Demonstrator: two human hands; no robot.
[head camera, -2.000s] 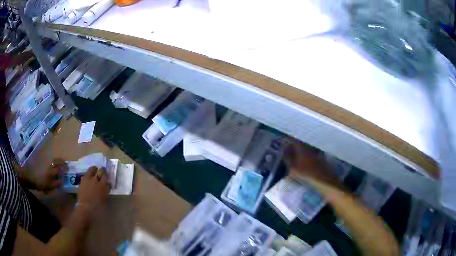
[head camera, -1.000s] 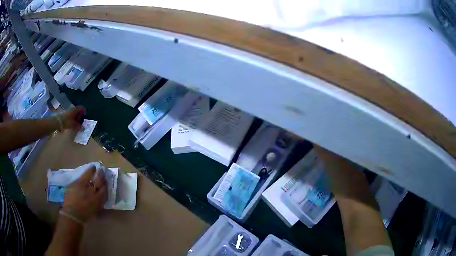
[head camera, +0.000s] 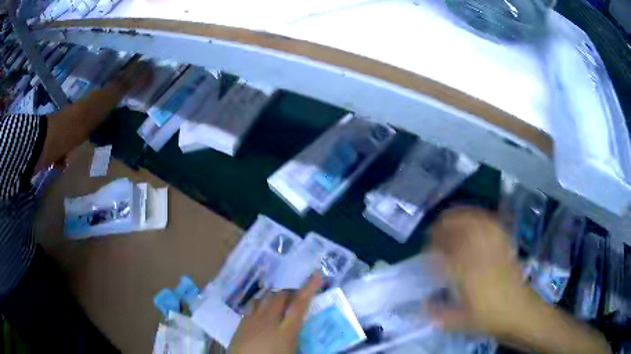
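My left hand (head camera: 273, 319), cut off by the bottom edge, lies over translucent trays (head camera: 259, 259) with fingers apart; no grip on anything shows. A blue-printed packet with a white border (head camera: 332, 323) lies just right of it. My right hand (head camera: 477, 266) is blurred, over the right end of a pale tray (head camera: 398, 287) at the lower right. Its thumb and fingers are bent around that end, but blur hides whether they grip it. A white slip lies under the left fingertips.
Trays and cartons (head camera: 332, 166) lie on the green belt (head camera: 242, 183), under a white shelf with a wood-coloured edge (head camera: 304, 48). Another person's striped arm (head camera: 69, 131) reaches over the belt at left. A tray (head camera: 104, 211) and light blue pieces (head camera: 176, 296) lie on the brown board.
My right hand has come back from under the shelf to the near trays. My left hand has come into view. Belt items have shifted; the other person's hands have left the board tray.
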